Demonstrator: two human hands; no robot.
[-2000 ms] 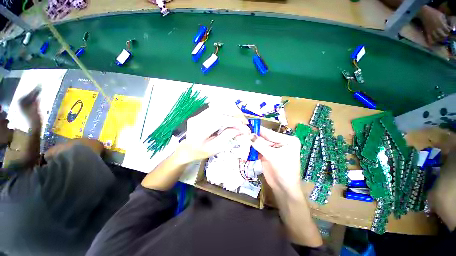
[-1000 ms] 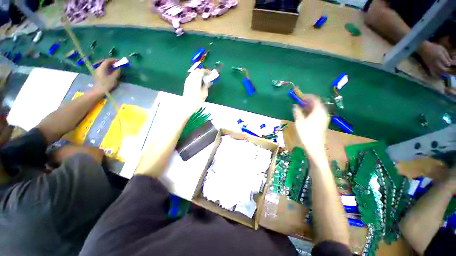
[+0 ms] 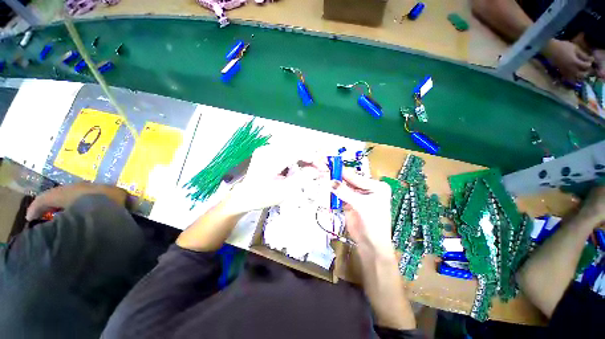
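Observation:
My right hand (image 3: 368, 205) holds a blue battery cell (image 3: 336, 180) upright above the open cardboard box (image 3: 295, 264). Thin leads (image 3: 326, 225) hang below the cell over white paper pieces (image 3: 292, 235) that fill the box. My left hand (image 3: 275, 182) is at the left of the cell, over the box's far left part; its fingertips are overexposed, so I cannot tell whether it grips anything. Any small circuit board at the lead ends cannot be made out.
Cell-and-board assemblies (image 3: 370, 105) lie along the green belt (image 3: 179, 56). Green strands (image 3: 225, 159) lie left of the box. Circuit board panels (image 3: 494, 232) are heaped at right, with blue cells (image 3: 455, 263) beside them. Another worker's arm (image 3: 564, 248) is at far right, another's at left.
Both my hands have come back from the belt to above the box, and a cell is now in my right hand there. The neighbour's hand at left has withdrawn from the belt.

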